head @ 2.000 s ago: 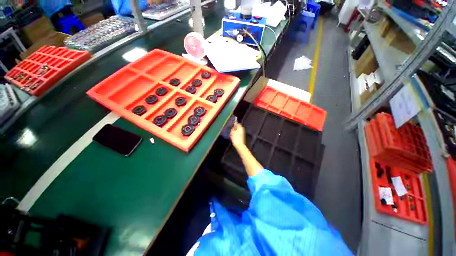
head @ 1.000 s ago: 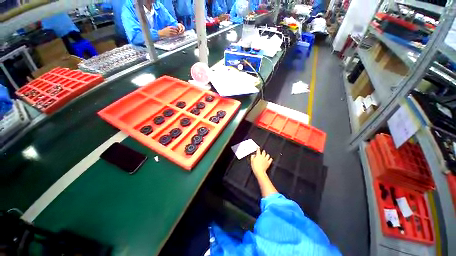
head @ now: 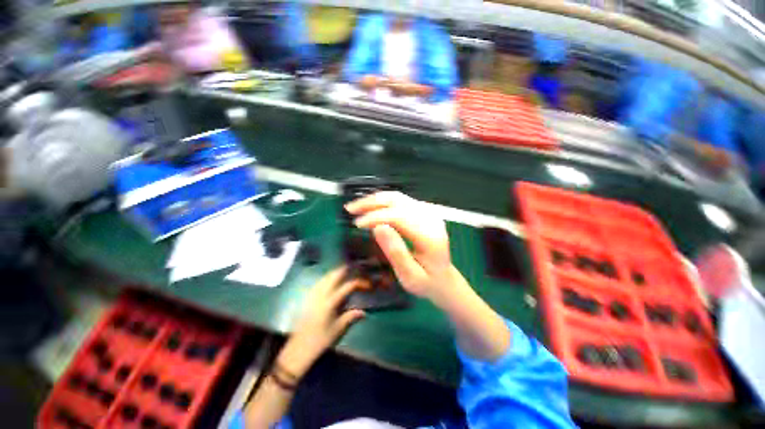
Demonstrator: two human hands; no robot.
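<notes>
The black toggle press (head: 377,295) stands on the green bench in front of me, blurred. My right hand (head: 407,239) is at the upper part of the press, fingers curled over it; whether it grips the handle is hidden. My left hand (head: 325,308) is low at the left side of the press base, fingers pointing to the nest area; I cannot tell whether it holds a part. Small black parts (head: 281,243) lie on and beside white paper sheets (head: 220,243) left of the press.
The right parts tray (head: 579,325) is on the bench, with a phone (head: 503,254) between it and the press. The left parts tray (head: 134,356) is low at left. A blue control box (head: 189,188) and a fan (head: 67,155) stand at left. People sit across the bench.
The view has swung left from the right-hand crate to the press. My right hand has left the paper slip and is now at the press. My left hand has come into view.
</notes>
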